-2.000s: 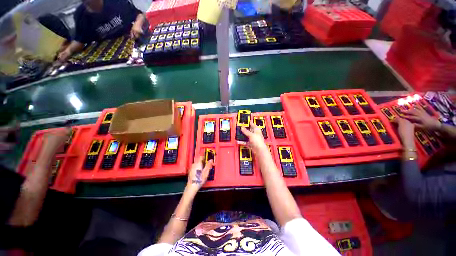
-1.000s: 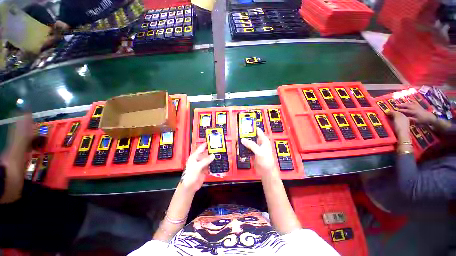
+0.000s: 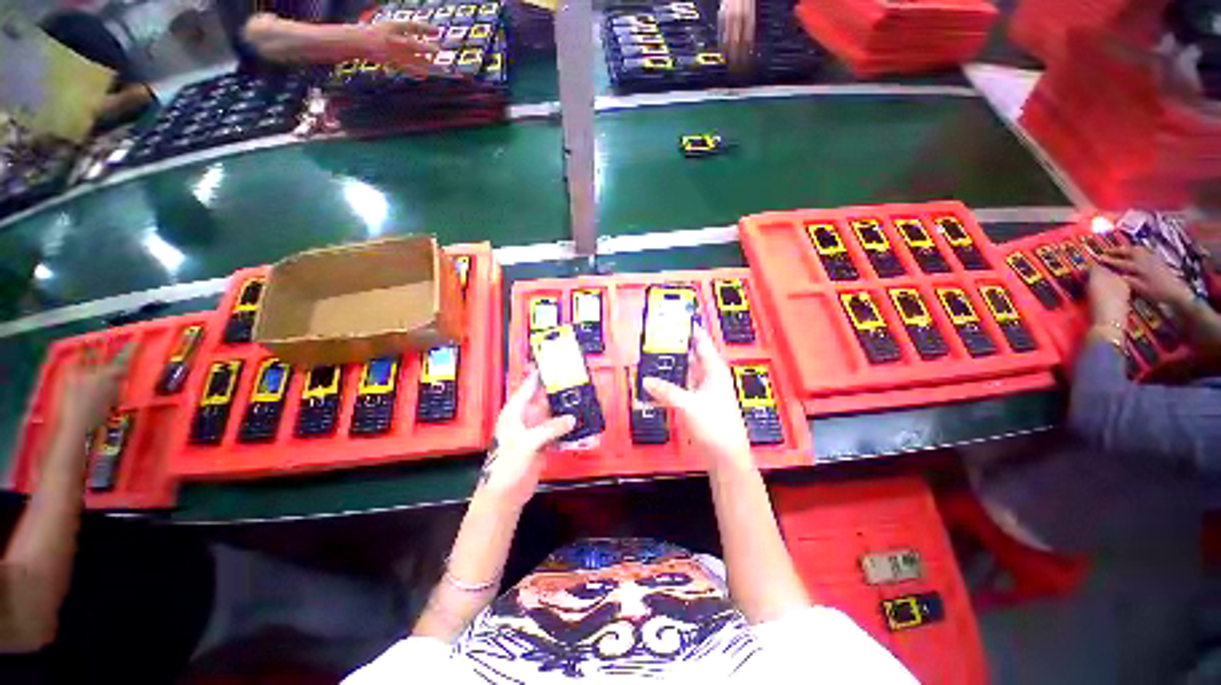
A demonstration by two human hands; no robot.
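My left hand (image 3: 516, 448) holds a black keypad phone with a yellow frame and a lit white screen (image 3: 566, 381), thumb on its keys. My right hand (image 3: 710, 408) holds a second such phone (image 3: 666, 337), also with a pale lit screen, thumb at its lower keypad. Both phones are above the middle red tray (image 3: 612, 459). Several phones lie in this tray's pockets, two with pale screens at the back left and one dark-screened at the front right (image 3: 758, 403). The held phones and my hands hide part of the tray.
A brown carton (image 3: 351, 300) sits on phones in the left red tray (image 3: 489, 388). Another red tray with phones (image 3: 803, 341) is at right. A small yellow-black piece (image 3: 699, 143) lies on the green belt (image 3: 803, 167). A lower red tray (image 3: 857, 515) is by my knees. Other people's arms work at both sides and across.
Both hands were down at phones in the tray and have lifted one each. Both screens now look whiter and brighter. The piece on the belt has shifted right.
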